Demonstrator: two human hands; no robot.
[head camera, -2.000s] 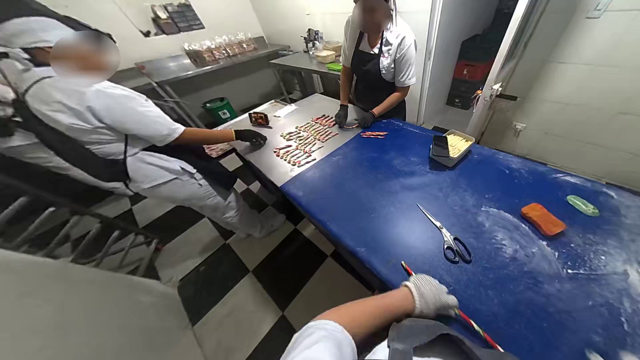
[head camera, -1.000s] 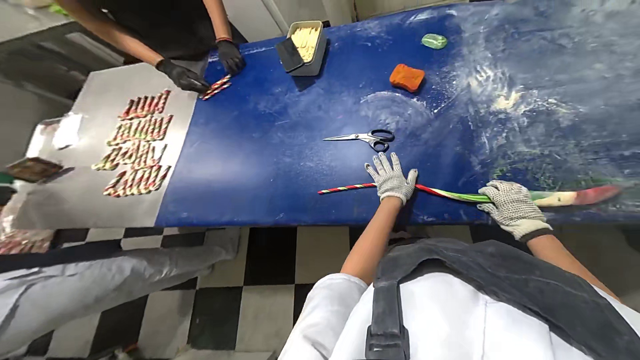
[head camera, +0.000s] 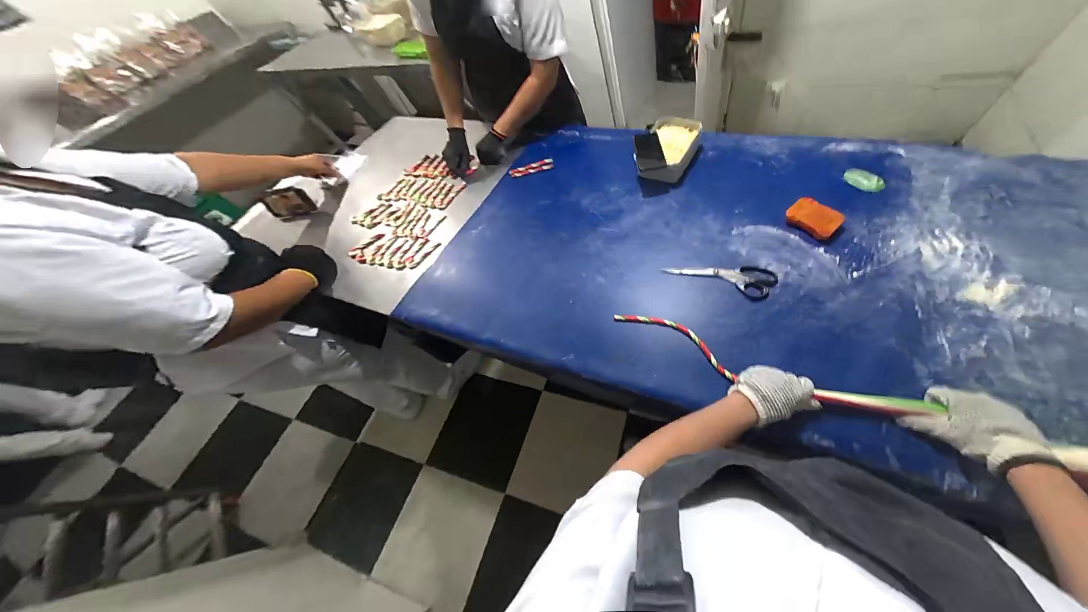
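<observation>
My left hand (head camera: 775, 394), in a light knitted glove, is closed around a striped candy rope (head camera: 687, 330) near the front edge of the blue table. The rope's thin twisted end, red, green and white, curves away to the left on the tabletop. Farther right, my right hand (head camera: 977, 423), gloved the same way, grips the thicker red, white and green part. More of the thick candy shows beyond it at the right edge. Scissors (head camera: 722, 276) with dark handles lie behind the rope. An orange block (head camera: 815, 218) and a green wrapped piece (head camera: 864, 179) rest farther back.
Short twisted candy sticks (head camera: 395, 252) lie in rows on a metal surface (head camera: 374, 287). A co-worker's black-gloved hands (head camera: 473, 153) handle some; another co-worker stands at the left. A tray (head camera: 671, 153) with pale contents sits at the table's back edge. White powder dusts the table's right side.
My left hand, spread flat on the rope one second ago, is now closed around it. The rope's thin end now curves. The view has swung.
</observation>
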